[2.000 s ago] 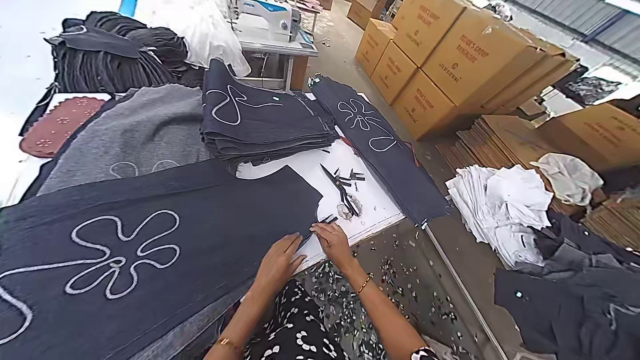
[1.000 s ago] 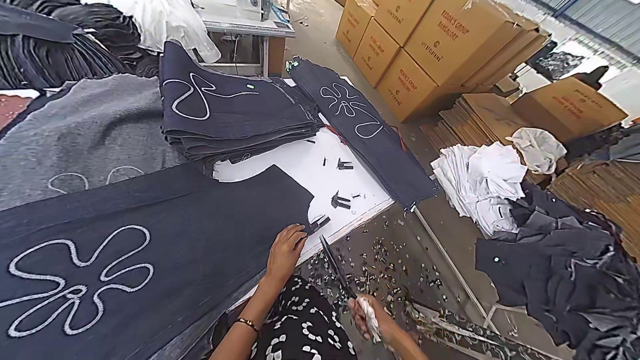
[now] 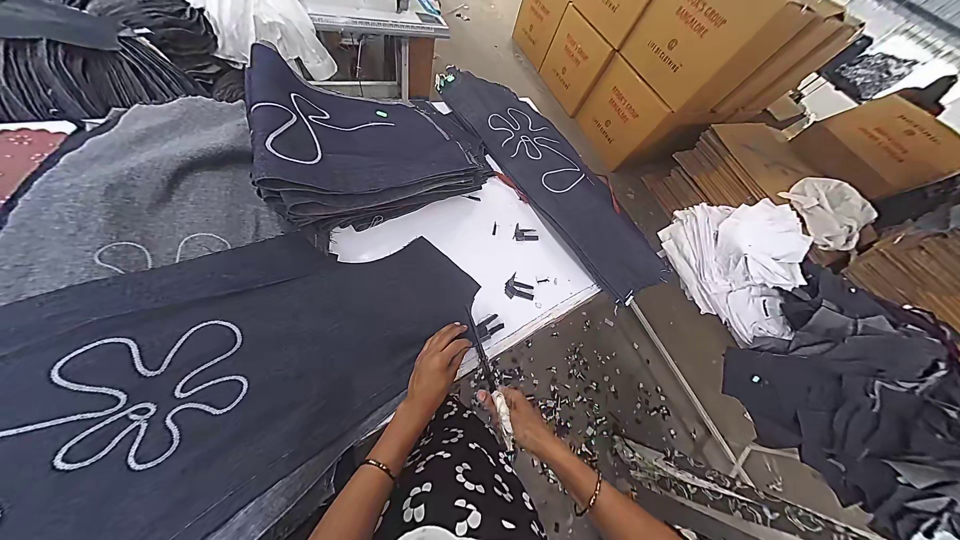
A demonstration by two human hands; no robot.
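A dark denim panel with a white flower outline (image 3: 300,330) lies across the near left of the table. My left hand (image 3: 439,364) rests on its right-hand edge, fingers on the cloth. My right hand (image 3: 517,416) grips scissors (image 3: 481,352) by handles wrapped in white, and their dark blades point up along the panel's edge, beside my left fingertips. Whether the blades have cloth between them cannot be told. Small dark cloth strips (image 3: 519,286) lie on the white tabletop (image 3: 450,225) to the right of the panel.
Behind stands a stack of folded denim panels (image 3: 360,157); another flowered panel (image 3: 547,172) overhangs the table's right edge. Cardboard boxes (image 3: 622,105), white cloth (image 3: 735,262) and a dark garment pile (image 3: 840,405) are at the right. Scraps (image 3: 592,390) litter the floor.
Two seconds ago the scissors lay on the white tabletop and both hands were at the panel's edge. My right hand has taken them up and brought the blades to that edge.
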